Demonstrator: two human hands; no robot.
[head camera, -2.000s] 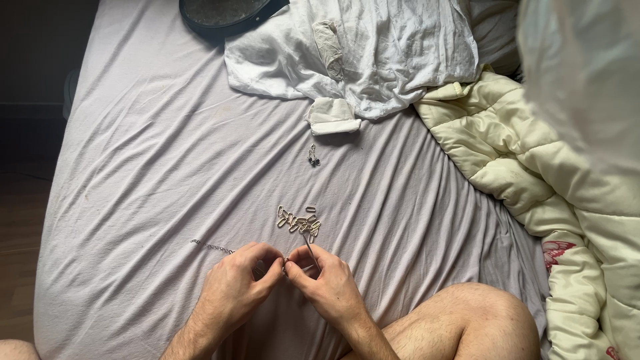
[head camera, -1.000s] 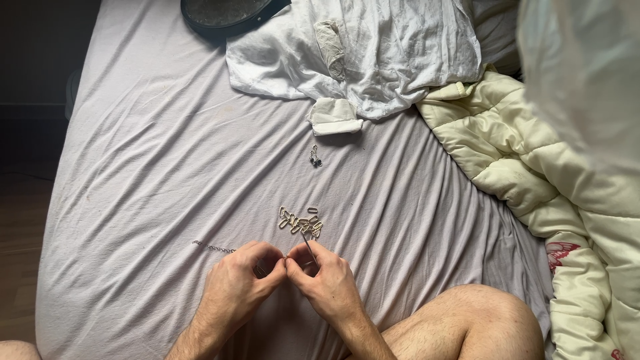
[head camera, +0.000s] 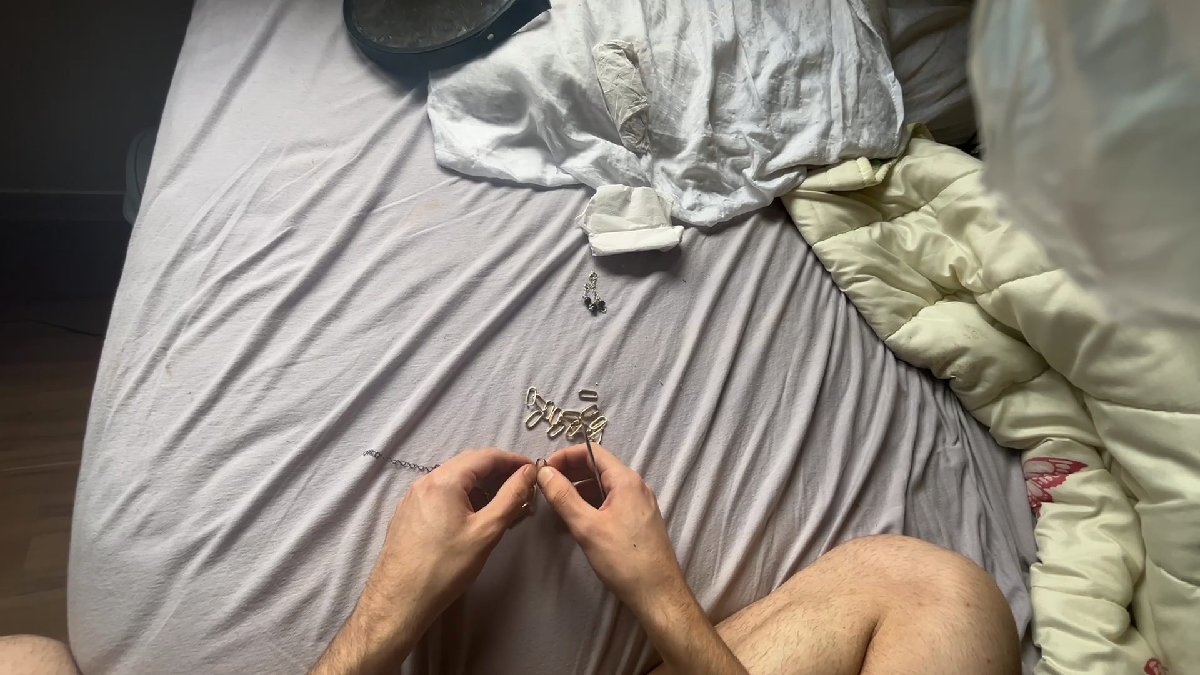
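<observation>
My left hand (head camera: 459, 511) and my right hand (head camera: 614, 525) meet fingertip to fingertip over the bed, pinching a small metal link (head camera: 540, 463) between them. A thin metal tool (head camera: 594, 469), its kind unclear, also rests in my right hand, its tip pointing up over a loose pile of oblong gold-coloured links (head camera: 567, 422). One link (head camera: 588, 395) lies just above the pile. From beside my left hand a fine dark chain (head camera: 398, 462) runs out to the left on the sheet. Further up lies a small piece of chain jewellery with dark beads (head camera: 593, 295). My fingers hide part of the work.
A wrinkled pale sheet (head camera: 281, 309) covers the bed. Beyond the jewellery lie a folded white cloth (head camera: 633, 220), a white garment (head camera: 750, 103) and a dark round pan-like object (head camera: 431, 23). A cream quilt (head camera: 994, 309) lines the right side; my bare knee (head camera: 919, 600) is at lower right.
Both hands stay close together above the sheet. Their fingertips have shifted slightly, and a small link now shows between them.
</observation>
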